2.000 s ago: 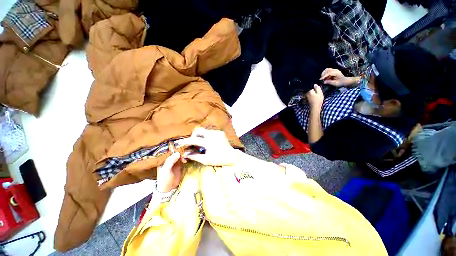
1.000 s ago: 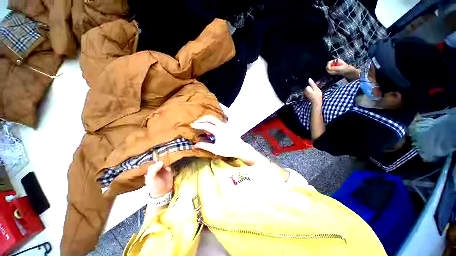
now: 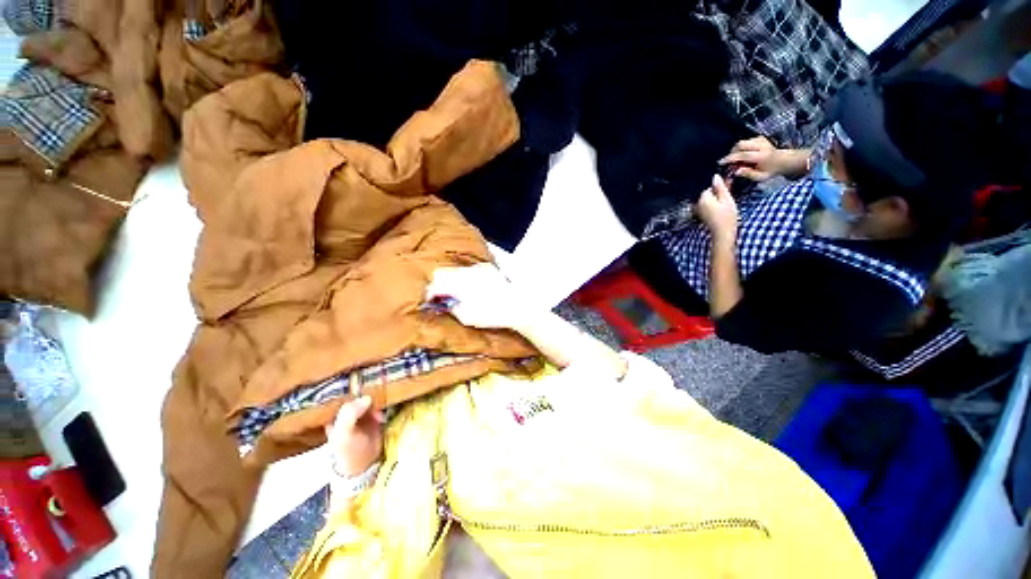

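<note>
A tan-brown padded jacket [image 3: 373, 255] lies on the white table in front of me, its plaid lining [image 3: 339, 382] showing in a strip along the open hem nearest me. My left hand [image 3: 356, 435] pinches the hem's brown edge below the plaid strip. My right hand [image 3: 481, 296] rests on the jacket body above the hem, with a small dark blue item, possibly thread snips [image 3: 439, 302], showing at its fingers. The blades cannot be made out.
More brown jackets [image 3: 68, 226] are heaped upper left. A phone [image 3: 93, 458] and red box [image 3: 51, 520] lie at lower left. Black garments [image 3: 656, 113] are at the far side. A masked person [image 3: 837, 249] sits at right near a red stool [image 3: 639, 311].
My right hand has moved from the hem up onto the jacket body. My left hand has moved slightly left and down along the hem. The other person's hands have come together again.
</note>
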